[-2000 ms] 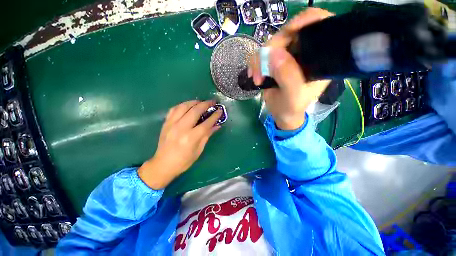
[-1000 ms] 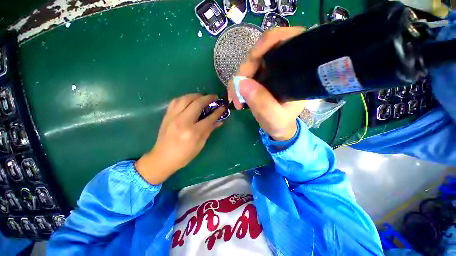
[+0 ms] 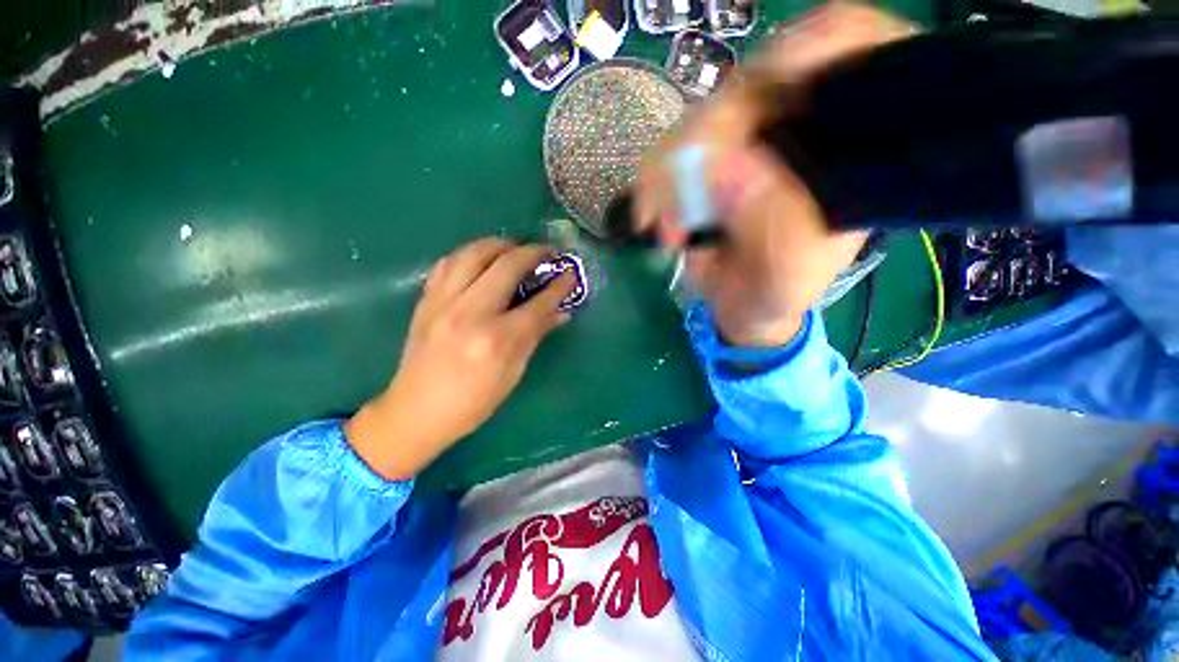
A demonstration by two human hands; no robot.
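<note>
My left hand (image 3: 459,343) holds a small rounded-square housing (image 3: 564,282) between its fingertips, low over or on the green bench. My right hand (image 3: 763,220), blurred, grips the thick black electric screwdriver (image 3: 931,129), which points left with its dark nose (image 3: 627,220) near the lower right edge of the round screw dish (image 3: 608,140). A pale blue-white wrap is on a finger of my right hand. The bit tip and any screw on it are too blurred to tell.
Several loose housings (image 3: 541,45) lie behind the dish. Black trays of units stand at the left (image 3: 58,446) and the right (image 3: 1012,269). A yellow-green wire (image 3: 934,310) and black cord run at the right. Another person's blue sleeve (image 3: 1034,369) is at the right edge.
My right hand and the screwdriver have moved right, away from the housing and towards the dish's lower right edge. My left hand still holds the housing in about the same place.
</note>
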